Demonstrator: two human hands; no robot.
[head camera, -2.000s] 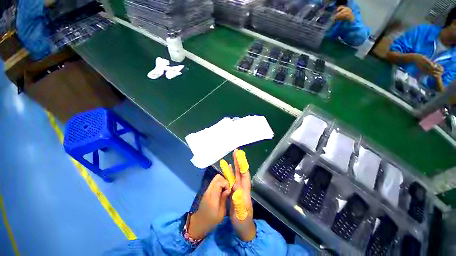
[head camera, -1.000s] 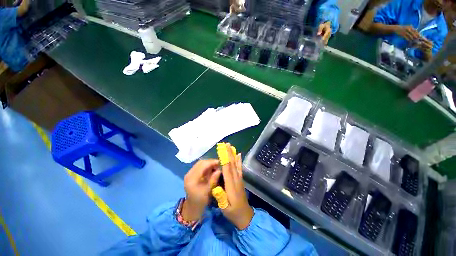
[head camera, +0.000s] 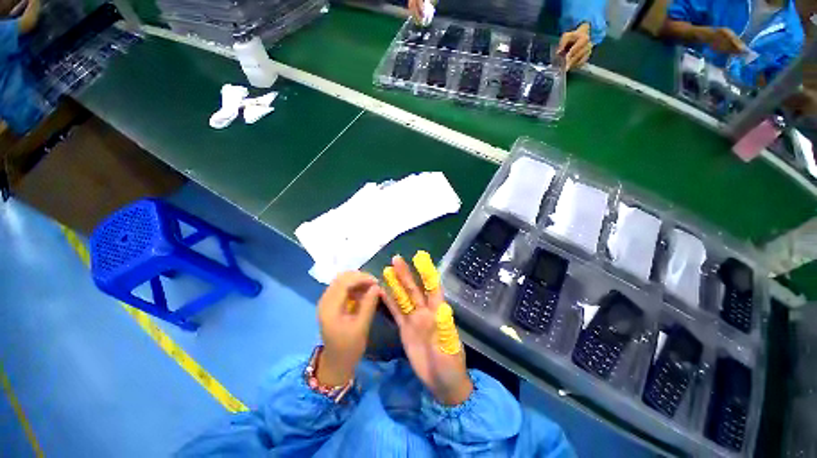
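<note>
My left hand (head camera: 344, 324), with a beaded bracelet at the wrist, pinches thumb and fingers together. A small bit of yellow, which looks like a finger cot (head camera: 351, 306), shows between them. My right hand (head camera: 428, 335) is palm up beside it, fingers apart, with ridged yellow finger cots on the thumb and two fingers; nothing lies in its palm. White phone sleeves (head camera: 376, 224) lie fanned on the bench beyond. A clear blister tray (head camera: 511, 335) at the right holds black keypad phones (head camera: 541, 289) in the near row and mostly white sleeved phones (head camera: 578, 213) in the far row.
A bottle (head camera: 255, 63) and crumpled white pieces (head camera: 240, 106) are at the back left. A second phone tray (head camera: 380, 76) is across the belt, with another person's hands (head camera: 576, 46) at it. A blue stool (head camera: 148, 246) stands on the floor left.
My hands have moved apart, and my right hand's fingers have spread with the palm showing. Across the belt, the upper tray held raised a second ago now lies on the belt.
</note>
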